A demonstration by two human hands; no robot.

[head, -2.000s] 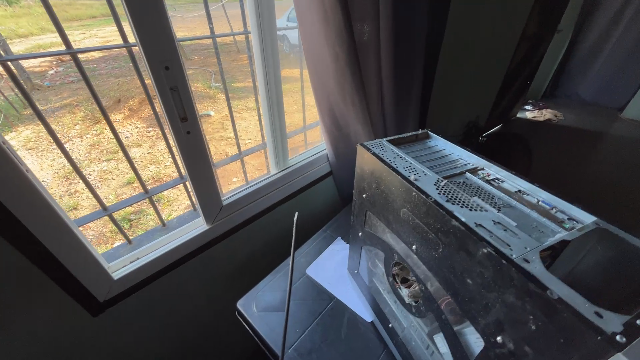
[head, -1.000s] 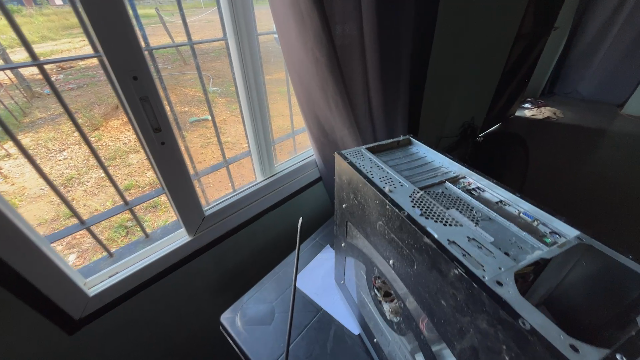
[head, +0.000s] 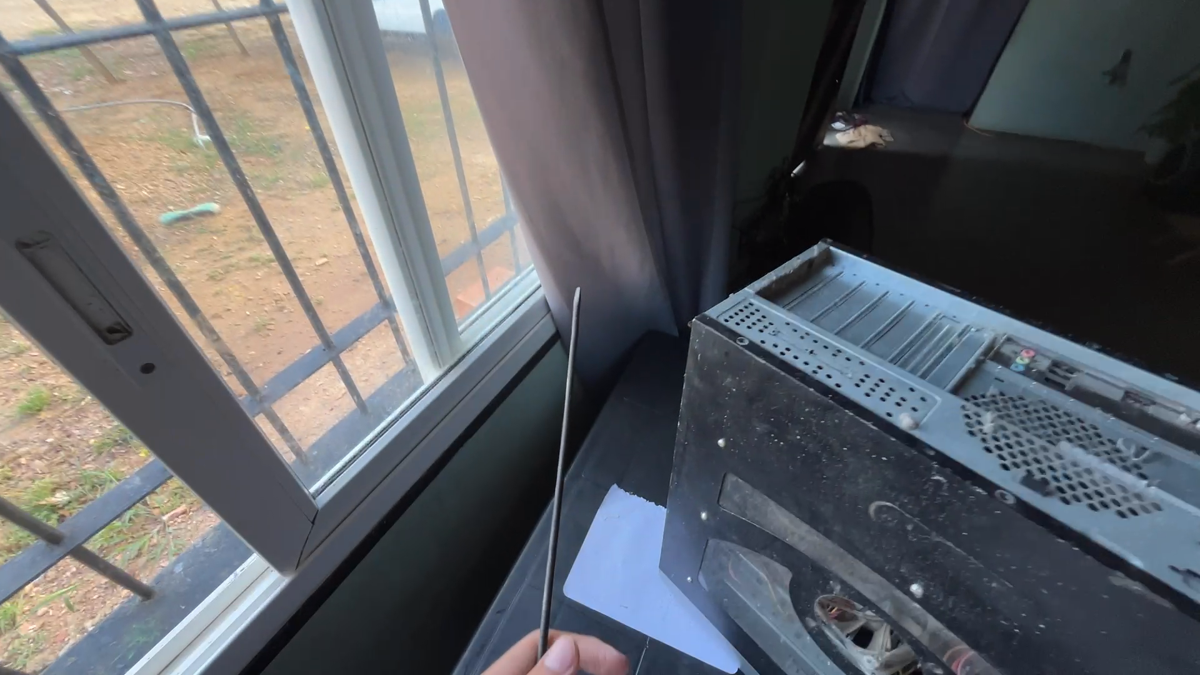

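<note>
One hand [head: 558, 654] shows at the bottom edge, its thumb and fingers closed around the lower end of a thin dark metal rod [head: 561, 469]; from its thumb and place I take it for my left hand, though little of it shows. The rod stands nearly upright, its tip in front of the curtain. To the right is a dusty black desktop computer case [head: 806, 469], its perforated grey metal rear panel [head: 1059, 459] facing up. A white sheet of paper [head: 628, 581] lies beside the case. My right hand is out of view.
The case and paper are on a dark table [head: 637, 422]. At the left stands a sliding window frame [head: 187, 375] with metal bars [head: 244, 187] outside. A grey curtain [head: 572, 150] hangs behind the table. Light-coloured items [head: 858, 136] lie on the floor in the dark back room.
The hand gripping the rod has come into view at the bottom; earlier only the rod showed. The view has shifted, and more of the case's side and the paper shows.
</note>
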